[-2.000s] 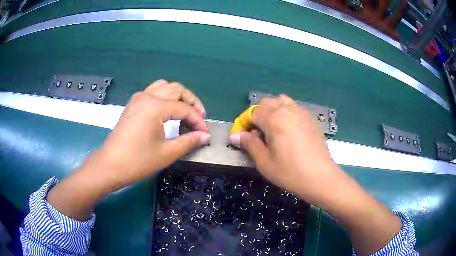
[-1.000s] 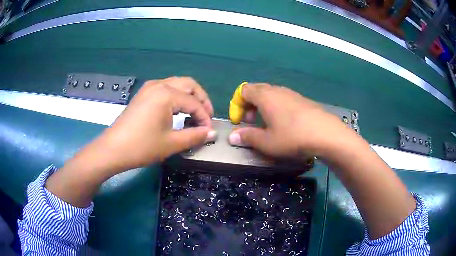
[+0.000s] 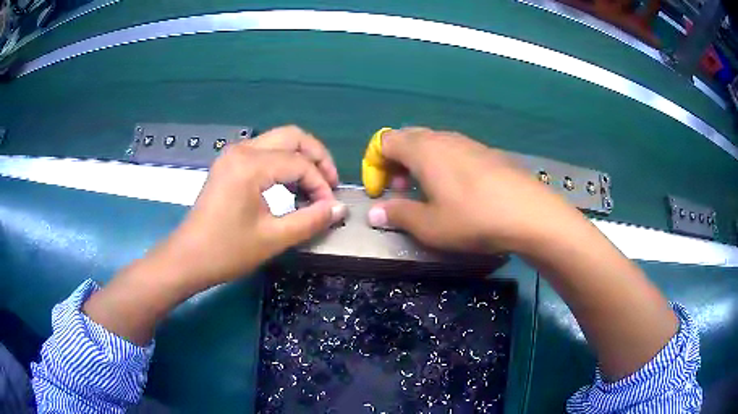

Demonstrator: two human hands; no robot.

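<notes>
A grey metal plate (image 3: pixel 356 236) lies on top of a plate stack, just behind the parts tray (image 3: pixel 364 380), which is black and scattered with small rings. My left hand (image 3: pixel 259 194) is over the plate's left part, thumb tip and fingers close together at a dark centre. My right hand (image 3: pixel 461 194) is over the plate's right part, its thumb tip on or just above another centre. A yellow finger cot (image 3: pixel 374 166) covers one finger of it, held apart from the thumb. Whether either hand pinches a small ring cannot be seen.
The green conveyor belt (image 3: pixel 324 105) with white stripes runs behind the stack. It carries a four-centre plate at the left (image 3: pixel 180 145), one partly behind my right hand (image 3: pixel 578 184) and one further right (image 3: pixel 692 217). Red and blue items show at the far upper right.
The belt plates have shifted right. My right index finger has lifted away from its thumb since the first frame. My left hand stays at the plate with little movement.
</notes>
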